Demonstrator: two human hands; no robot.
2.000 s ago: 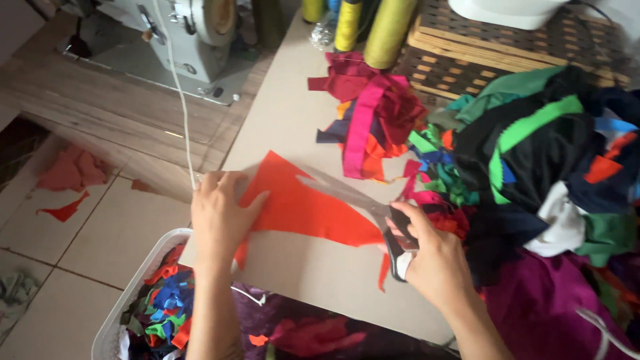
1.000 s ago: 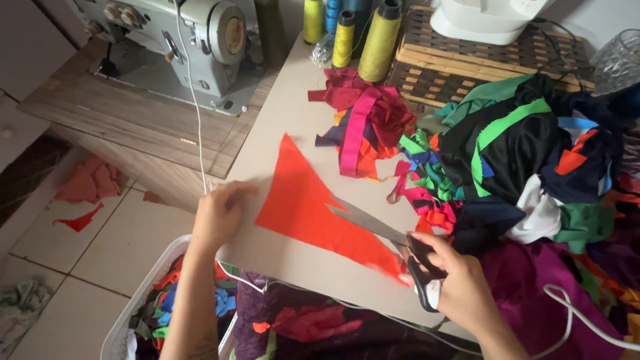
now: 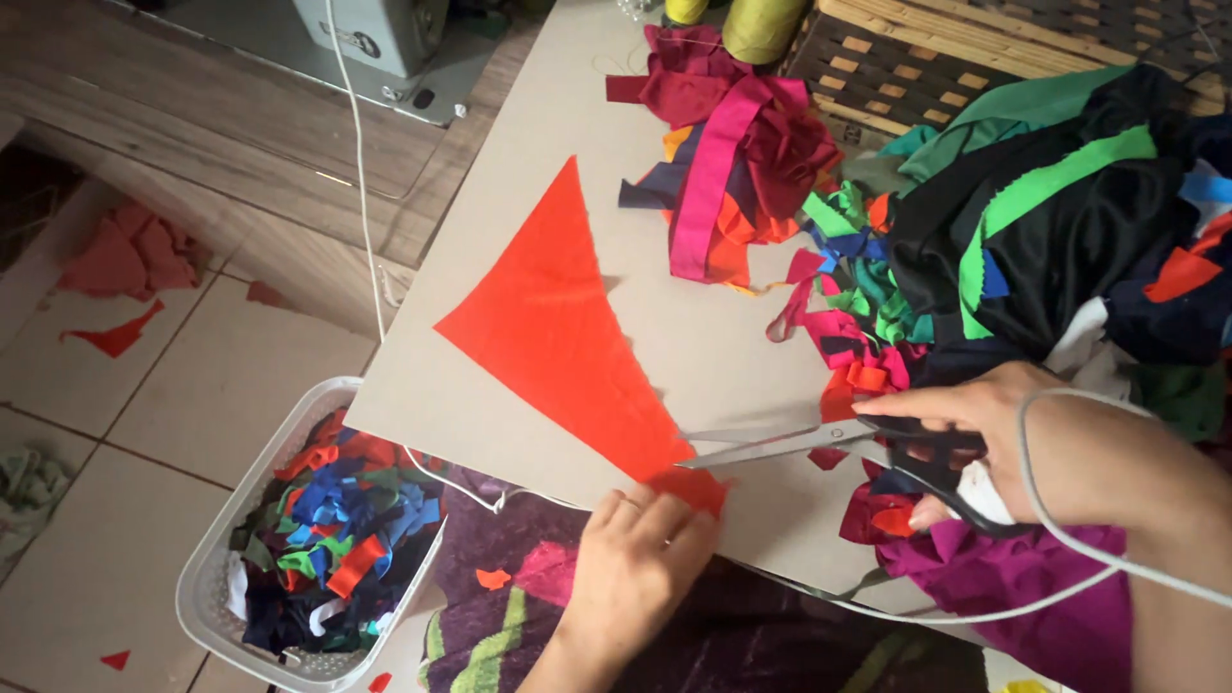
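An orange-red piece of fabric (image 3: pixel 568 327), roughly triangular, lies flat on the pale tabletop. My left hand (image 3: pixel 643 549) rests on its narrow lower end at the table's front edge, fingers bent over the cloth. Fabric scissors (image 3: pixel 837 435) with black handles are in my right hand (image 3: pixel 1011 452), at the right. Their blades are slightly parted and point left, with the tips at the fabric's lower right edge, close above my left fingers. A white cable (image 3: pixel 1035 481) passes in front of my right wrist.
A clear plastic bin (image 3: pixel 207 587) of scraps stands below left. Magenta and dark red scraps (image 3: pixel 717 183) and a heap of black and green cloth (image 3: pixel 1039 221) lie to the right. Behind are thread cones (image 3: pixel 760 29), a woven tray (image 3: pixel 885 67) and a sewing machine (image 3: pixel 371 34).
My left hand has moved from the fabric's left side to its lower end. The scissors, over the cloth before, now have only their tips at its lower right edge. The view has come closer.
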